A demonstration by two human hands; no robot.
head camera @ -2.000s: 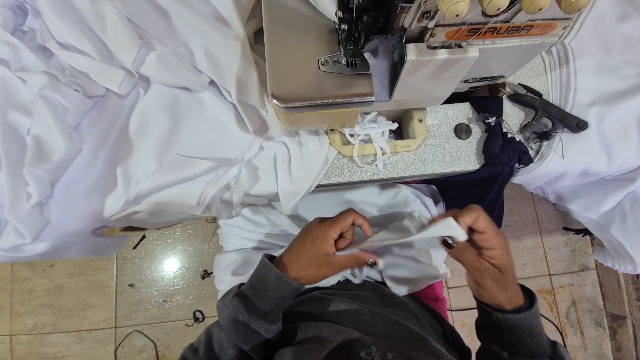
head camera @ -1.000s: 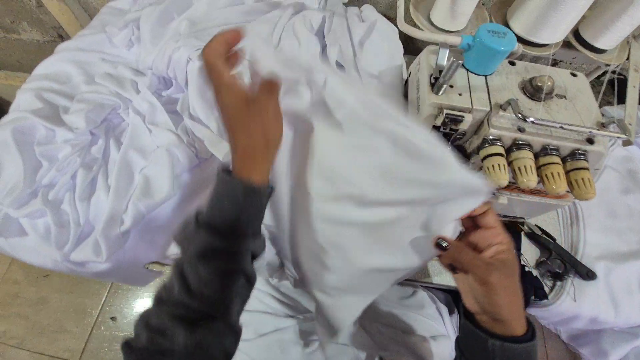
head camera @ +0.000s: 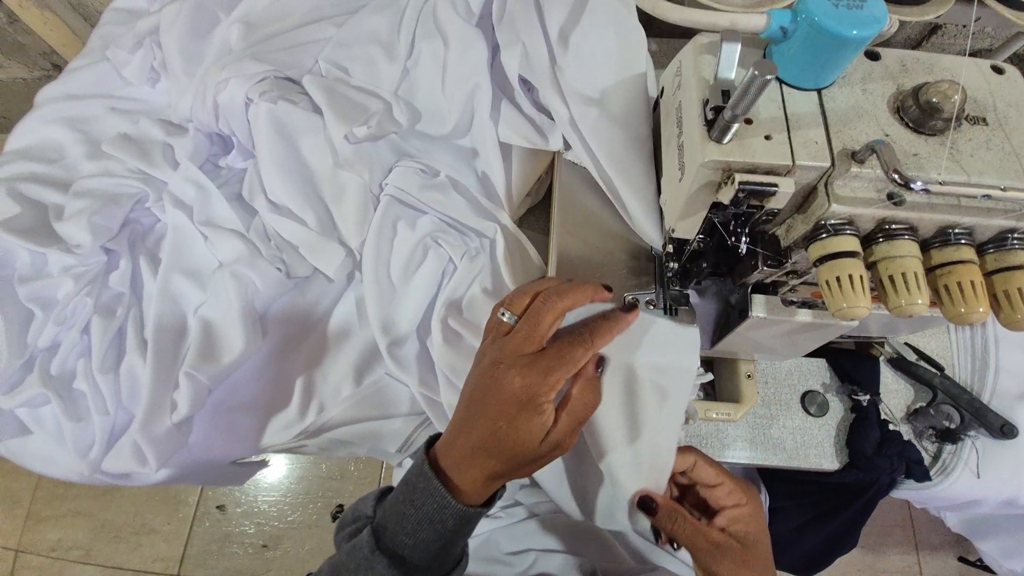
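Note:
A white fabric piece (head camera: 640,392) lies with its top edge at the needle area of a white overlock sewing machine (head camera: 864,160). My left hand (head camera: 536,384), a ring on one finger, rests with its fingertips on that top edge, just left of the presser foot (head camera: 672,296). Lower down, my right hand (head camera: 700,512) pinches the fabric's right edge between thumb and fingers. More white cloth (head camera: 592,104) reaches the far side of the needle area. The fabric and my left hand hide part of the metal bed plate (head camera: 596,216).
A large heap of white fabric (head camera: 200,240) spreads over the left. Right of my hands, dark navy cloth (head camera: 864,448) hangs over the table edge beside black-handled thread snips (head camera: 952,392). Beige tension dials (head camera: 840,276) line the machine's front. Tiled floor (head camera: 264,512) shows below.
My left hand has come down from the raised fabric to the machine's needle area. The fabric that was held up and spread between my hands now lies at the presser foot.

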